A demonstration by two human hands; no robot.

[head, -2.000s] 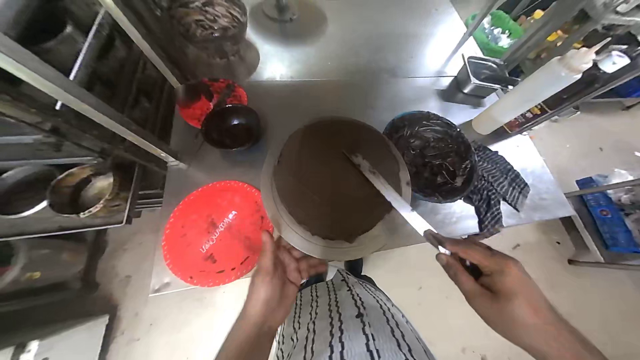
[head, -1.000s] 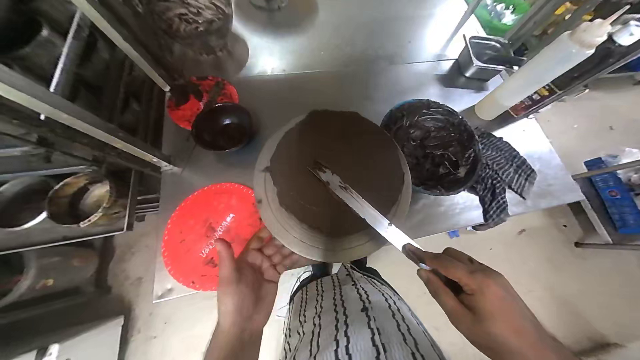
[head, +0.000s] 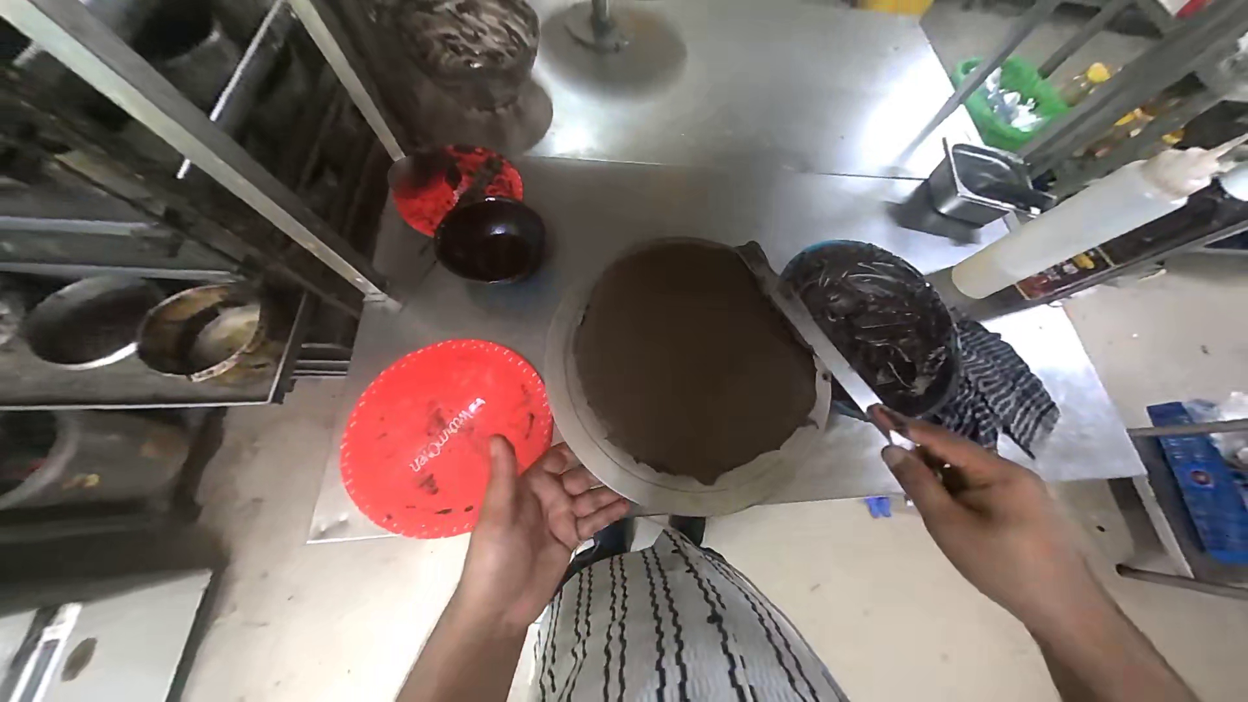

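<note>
A round cake covered in dark chocolate cream (head: 694,361) sits on a round metal turntable (head: 673,492). My left hand (head: 546,507), palm up with fingers apart, is at the turntable's lower left rim; whether it touches is hard to tell. My right hand (head: 960,497) grips an icing spatula (head: 829,356) by its handle. The blade, smeared with chocolate near its tip, lies along the cake's upper right edge. Just right of the cake stands a bowl of dark chocolate cream (head: 873,317), partly behind the blade.
A red plastic lid (head: 444,439) lies left of the turntable. Behind it are a dark bowl (head: 490,241) and a smeared red dish (head: 429,200). A striped cloth (head: 1004,385), a steel container (head: 975,185) and a squeeze bottle (head: 1082,229) are on the right. Metal shelving (head: 234,166) borders the left.
The spatula blade has moved from the middle of the cake to its upper right edge, still in my right hand. My left hand remains near the turntable's lower left rim.
</note>
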